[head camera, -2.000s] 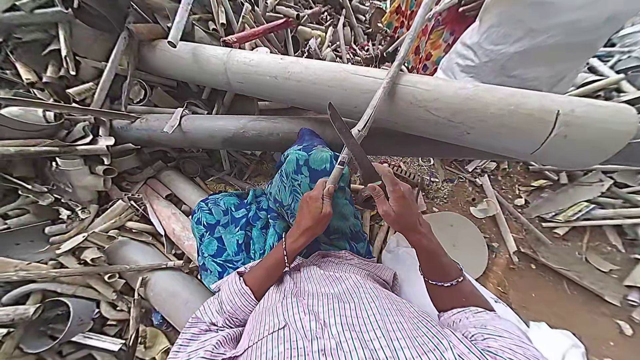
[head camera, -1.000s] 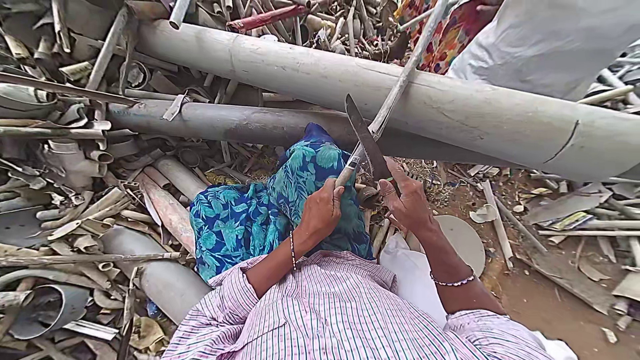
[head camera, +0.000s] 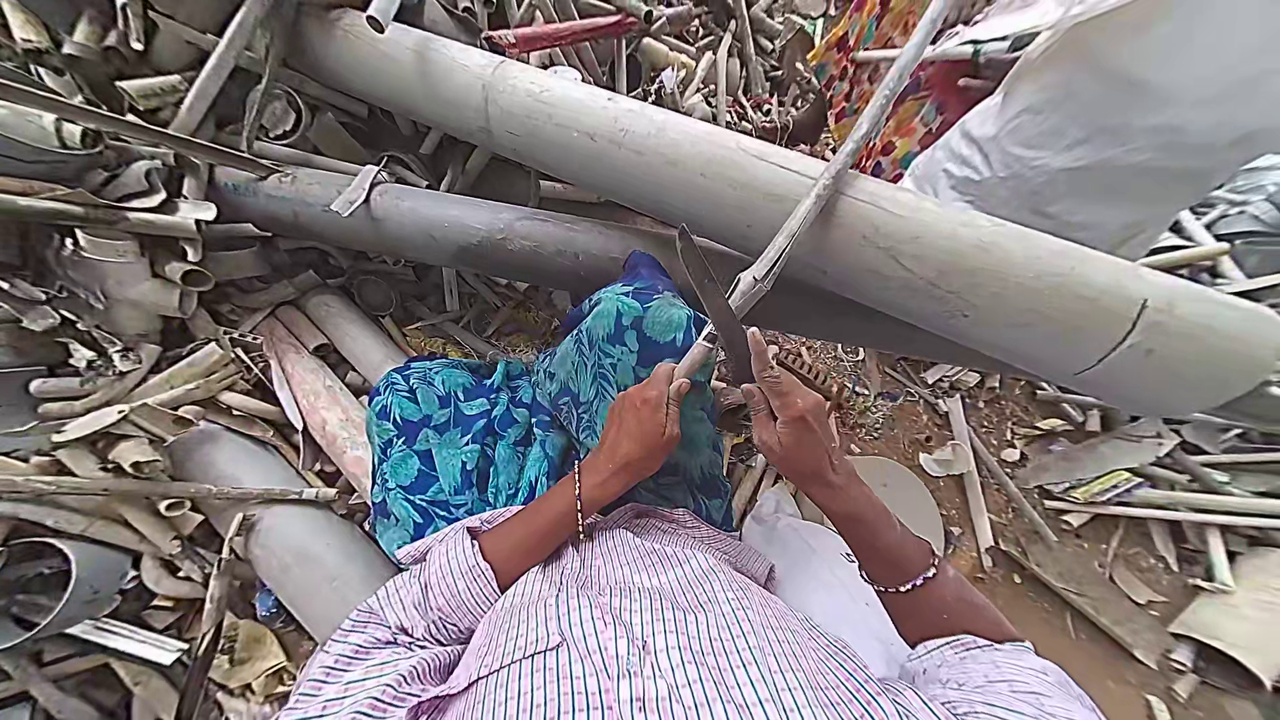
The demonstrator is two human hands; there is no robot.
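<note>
My left hand [head camera: 640, 420] grips the near end of a long, thin grey pipe [head camera: 815, 195], which slants up and away to the right across a thick pipe. The part of it near my hand looks split. My right hand [head camera: 790, 415] is closed on the lower end of a dark, curved blade [head camera: 715, 295], with one finger laid along it; the handle is hidden in the hand. The blade crosses the thin pipe just above my left hand, its tip pointing up and left. Both hands are over my knees, covered by blue floral cloth [head camera: 470, 430].
A thick grey pipe [head camera: 640, 150] runs across the front, over a darker pipe [head camera: 480, 235]. Scrap pipe pieces [head camera: 140, 280] lie heaped at the left. A white sack [head camera: 1100, 120] and colourful cloth [head camera: 880, 100] are at the upper right, a round disc [head camera: 895, 495] by my right forearm.
Both hands keep their hold on the thin pipe and the blade. Against the thick pipe, the thin pipe's position and slant have shifted a little.
</note>
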